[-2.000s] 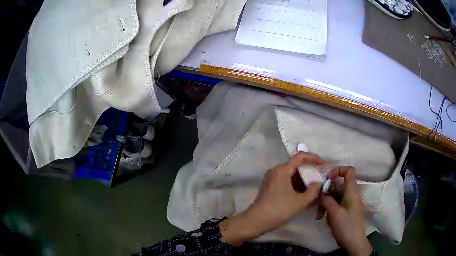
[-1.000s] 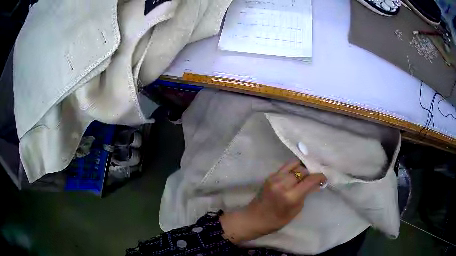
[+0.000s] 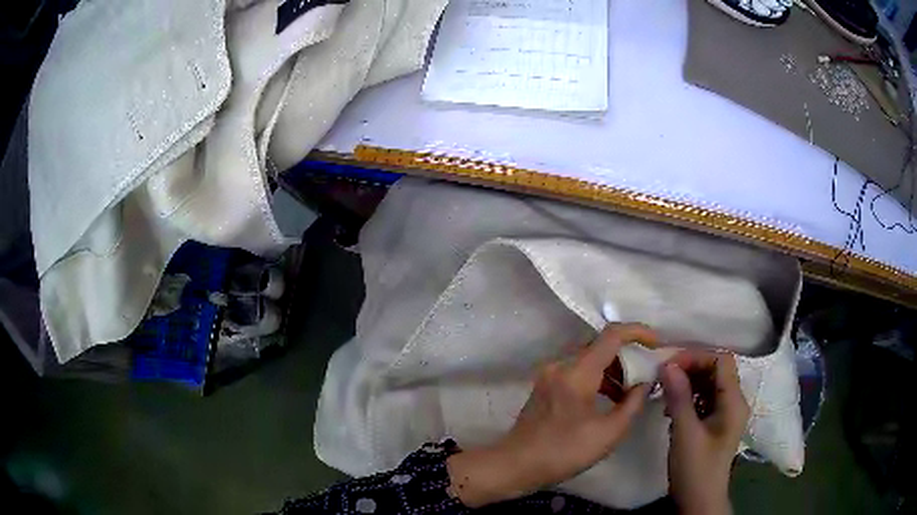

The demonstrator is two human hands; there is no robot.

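A cream garment (image 3: 442, 322) lies across my lap below the table edge. A white button (image 3: 610, 314) sits on its stitched edge, just above my left fingers. My left hand (image 3: 573, 402) pinches a fold of the garment between thumb and fingers. My right hand (image 3: 704, 412) is at the same fold, its thumb and fingers closed together. A second white button (image 3: 657, 389) shows partly between the two hands. No needle can be made out in my right fingers.
Another cream garment (image 3: 111, 171) hangs over the table's left side. A printed paper sheet (image 3: 518, 60), a grey-brown mat (image 3: 744, 60) with tiny pale pieces, and dark threads (image 3: 857, 216) lie on the table. A blue crate (image 3: 181, 337) stands below left.
My right hand, out of view one second ago, is back at the fold beside my left hand. The garment's edge is lifted and folded over more. The view has shifted slightly.
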